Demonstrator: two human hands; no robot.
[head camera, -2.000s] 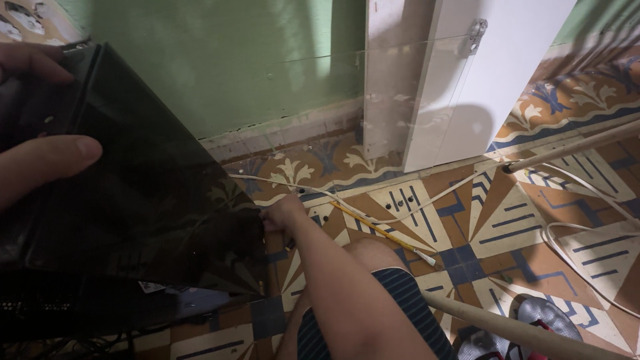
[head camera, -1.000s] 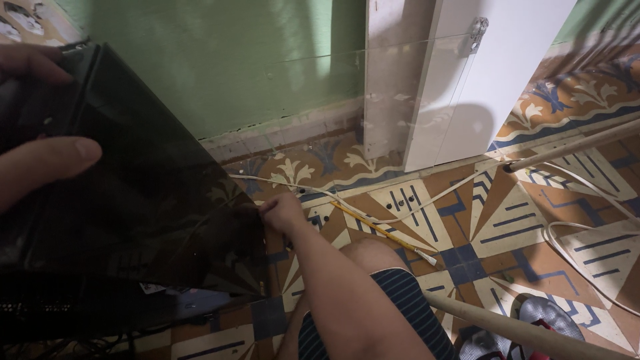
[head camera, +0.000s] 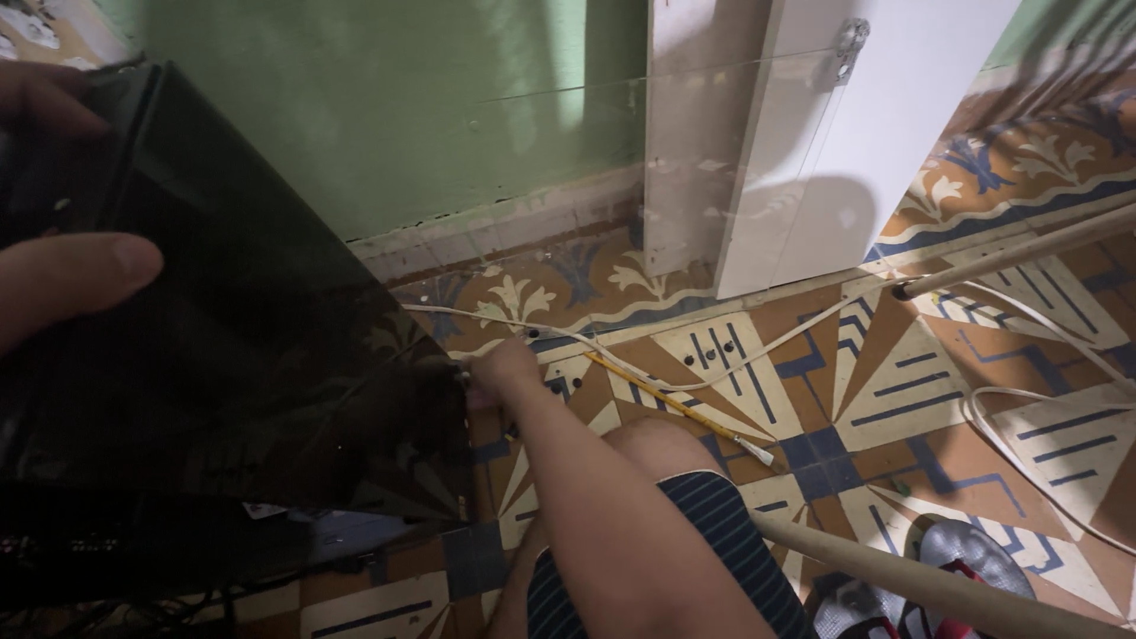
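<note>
A black computer case (head camera: 240, 293) with a glossy side panel leans at the left. My left hand (head camera: 71, 266) lies on its upper edge, the thumb over one side and the fingers behind; the hand is partly out of frame. My right hand (head camera: 504, 377) is at the lower right edge of the panel, its fingertips bent against the case and partly hidden, so what they hold cannot be made out. Several small dark screws or caps (head camera: 710, 354) lie on the patterned tile floor, close to a paintbrush with a yellow handle (head camera: 666, 397).
A clear sheet (head camera: 568, 160) stands before the green wall and a white board (head camera: 825, 151). A white cable (head camera: 799, 333) runs across the floor. Wooden poles (head camera: 887, 568) lie at the right, by grey shoes (head camera: 976, 550). Dark cables (head camera: 186, 608) sit beneath the case.
My right hand has shifted slightly at the panel's lower edge. My left hand stays on the top of the case.
</note>
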